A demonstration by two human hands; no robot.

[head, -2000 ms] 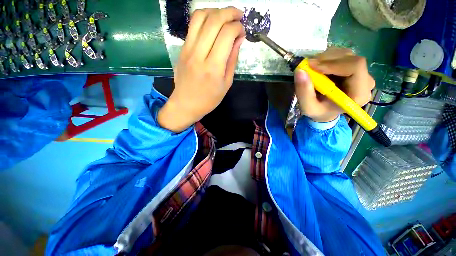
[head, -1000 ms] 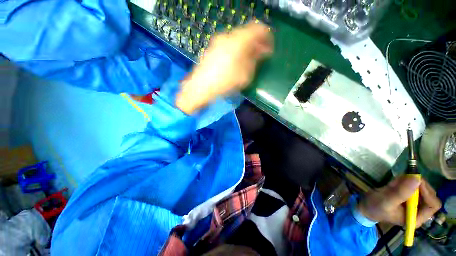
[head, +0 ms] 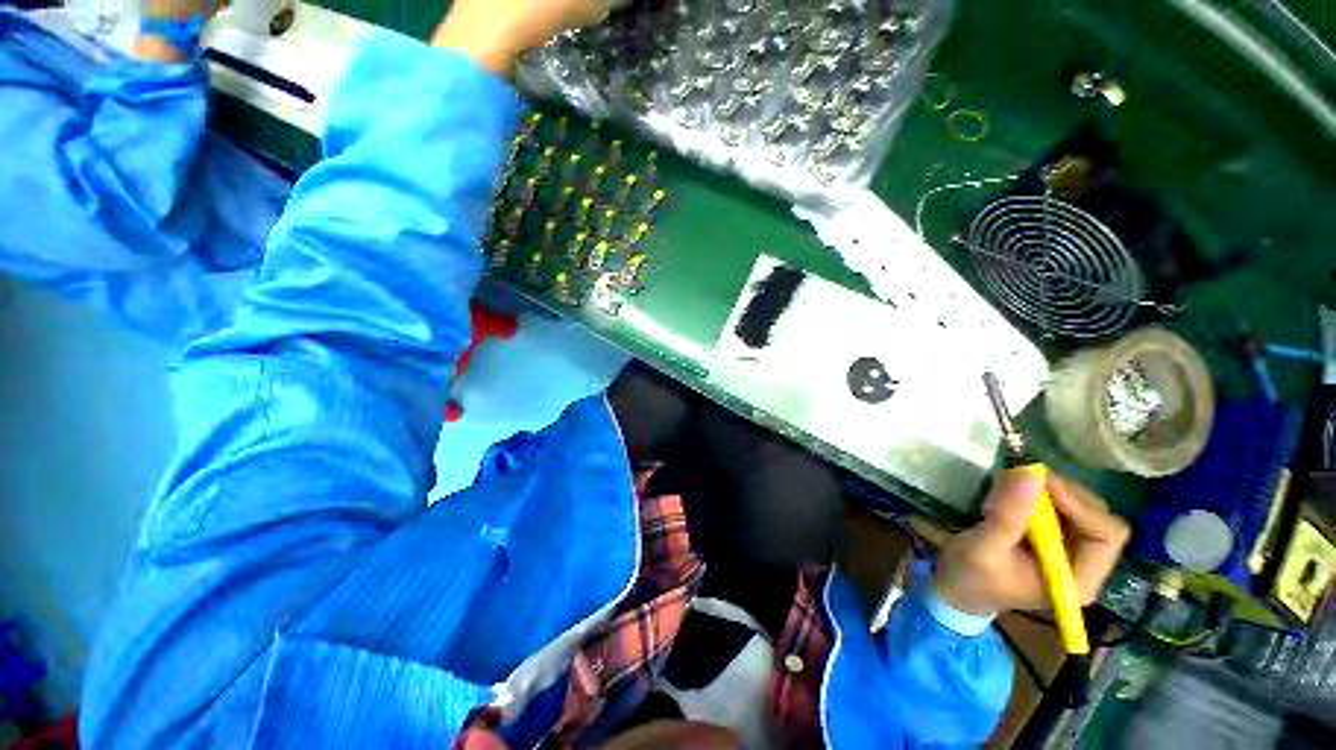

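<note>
My right hand (head: pixel 1032 545) holds the yellow soldering iron (head: pixel 1058 564), its metal tip pointing up over the right end of the pale work plate (head: pixel 821 403). A dark round disc (head: pixel 873 381) with silver spots lies on the plate. A dark strip of fine pieces (head: pixel 769 305) lies at the plate's left end. My left hand (head: pixel 516 21) is at the top edge, partly cut off, beside the clear blister tray (head: pixel 762 88) of metallic parts. Its fingers are out of the picture. Rows of small assemblies with yellow dots (head: pixel 579 220) stand left of the plate.
The perforated white strip (head: pixel 916 279) lies behind the plate, touching the tray's corner. The black fume fan (head: pixel 1052 264) stands behind it. The beige pot (head: pixel 1077 403) with silvery scraps and the blue soldering station (head: pixel 1245 491) are right. Another person's blue sleeve (head: pixel 88 132) is upper left.
The view has shifted, showing more tray and the pot. My left hand has moved from over the rows of assemblies to the top edge by the tray. My right hand still holds the iron.
</note>
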